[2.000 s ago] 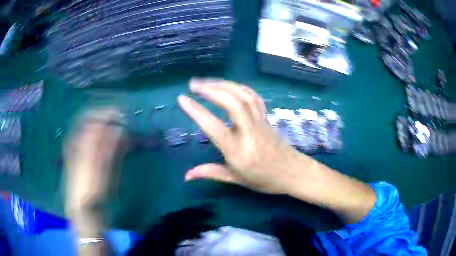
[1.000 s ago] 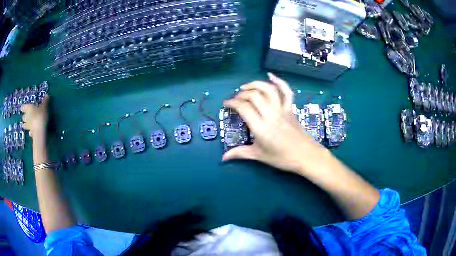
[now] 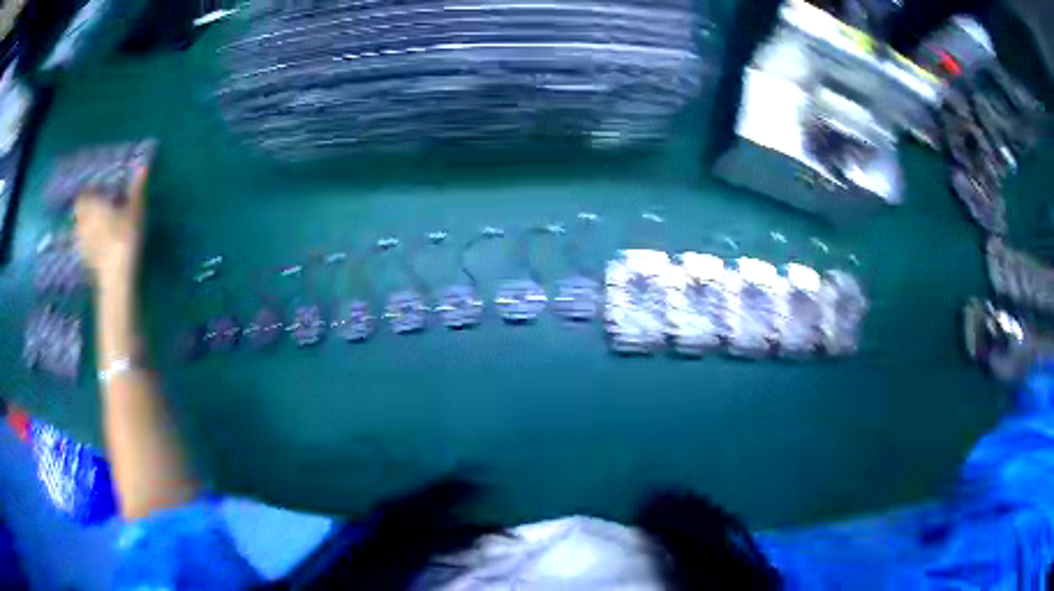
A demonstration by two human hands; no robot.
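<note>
Several silver-grey circuit board assemblies (image 3: 695, 303) lie side by side on the green mat, right of centre. A row of dark purple-grey wired modules (image 3: 460, 306) runs left from them, thin leads pointing up. My left hand (image 3: 110, 231) is at the far left, at the top row of waiting board assemblies (image 3: 87, 171); blur hides whether its fingers grip one. My right hand is not visible; only a blue sleeve (image 3: 1017, 473) shows at the right edge.
A stack of blister trays (image 3: 462, 81) stands at the back. The white screw feeder (image 3: 809, 133) is back right, with a loose pile of assemblies (image 3: 977, 144) beside it. Other assemblies (image 3: 1000, 335) lie at the right edge. A blue bin (image 3: 72, 468) is below the left table edge.
The view has shifted, so the bench things appear further right. My right hand has left the board row and the picture, uncovering the boards. My left hand stays at the waiting boards, slightly higher beside them.
</note>
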